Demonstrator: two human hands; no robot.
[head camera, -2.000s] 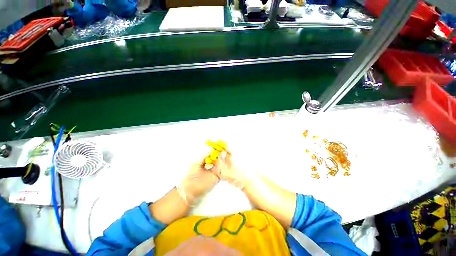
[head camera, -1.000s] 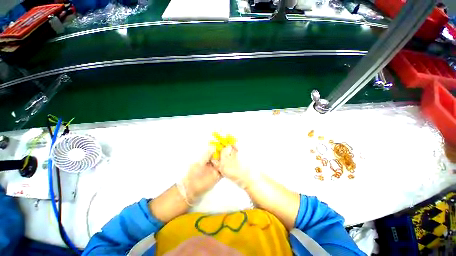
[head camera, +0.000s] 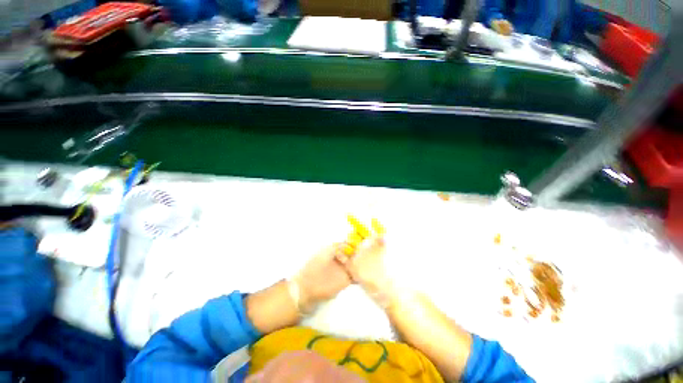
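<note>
My left hand (head camera: 323, 278) and my right hand (head camera: 369, 265) touch each other over the white bench (head camera: 247, 262), in front of my body. Bright yellow finger cots (head camera: 358, 231) show on fingertips at the far end of the joined hands. The picture is blurred, and I cannot tell which hand wears each cot or whether the fingers pinch one. A thin pale band or glove cuff (head camera: 295, 295) rings my left wrist. The palms and several fingers are hidden.
A pile of amber rubber bands (head camera: 548, 286) lies on the right, near a slanted metal post (head camera: 603, 135). A white fan (head camera: 156, 213) and blue cable (head camera: 114, 247) are left. A green conveyor (head camera: 299, 146) runs behind; red bins (head camera: 663, 155) stand far right.
The view has shifted, so the bench things and hands appear further right and mostly lower. My hands stay together, and the yellow fingertips now look more spread.
</note>
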